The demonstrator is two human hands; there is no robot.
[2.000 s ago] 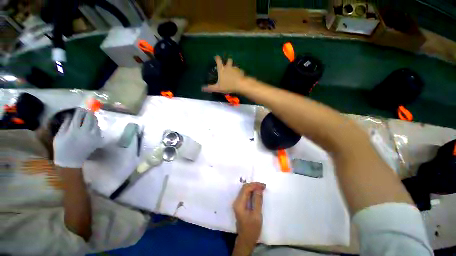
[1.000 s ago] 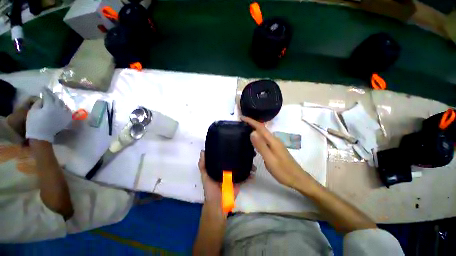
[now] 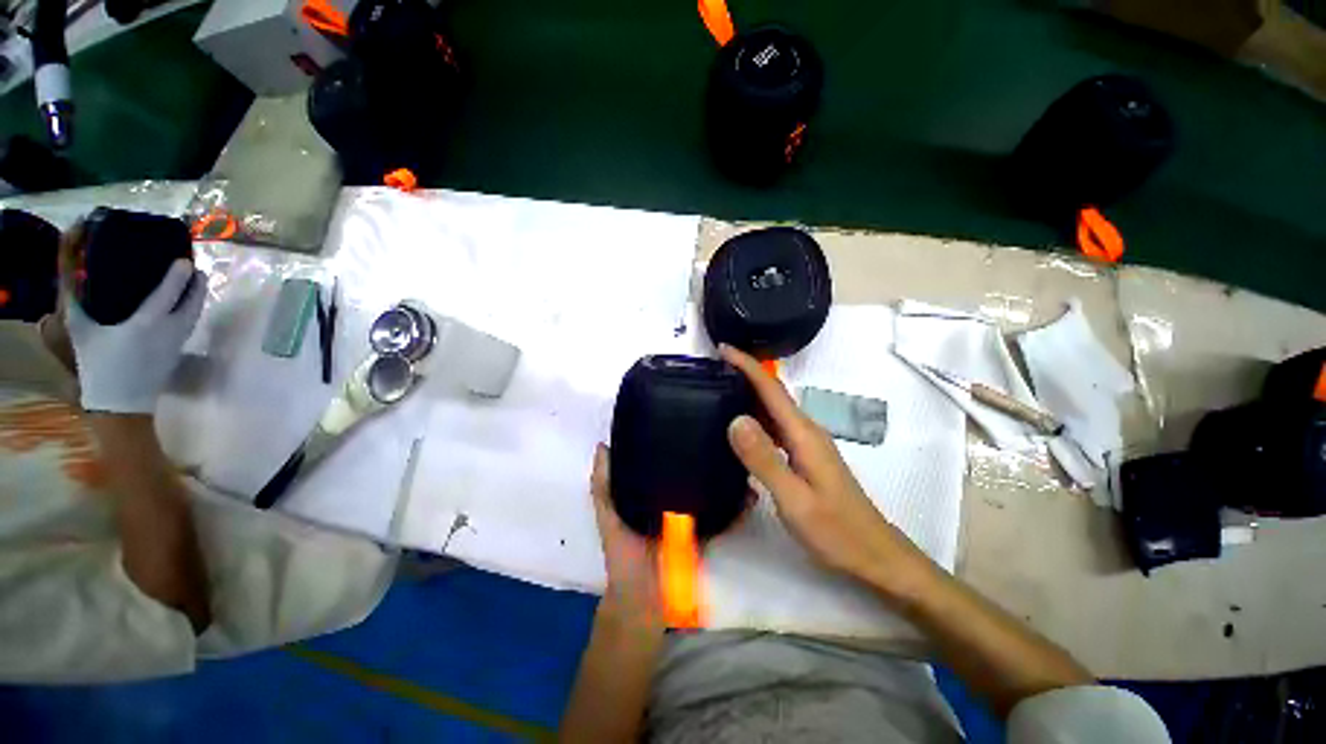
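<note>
A black speaker [image 3: 679, 448] with an orange strap [image 3: 681, 574] hanging toward me is held above the white work paper [image 3: 553, 291]. My left hand [image 3: 628, 552] holds it from the lower left, its fingers partly hidden behind the body. My right hand [image 3: 800, 472] grips its upper right side, thumb on the side and fingers at the top edge. A second speaker [image 3: 768, 291] stands just behind on the paper. A grey-green block [image 3: 844, 414] lies right of my right fingers.
White cloths [image 3: 1069, 381] and a thin tool [image 3: 992, 395] lie right. A black box [image 3: 1168, 509] and speakers stand far right. The green conveyor [image 3: 916, 116] carries speakers. Round metal tops [image 3: 403, 333] and a brush [image 3: 338, 423] lie left. A neighbour's gloved hand [image 3: 134, 342] holds a speaker.
Two seconds ago my right arm reached over the conveyor; since one second ago both hands hold the speaker, now shifted slightly right. The neighbour's speaker has come into view.
</note>
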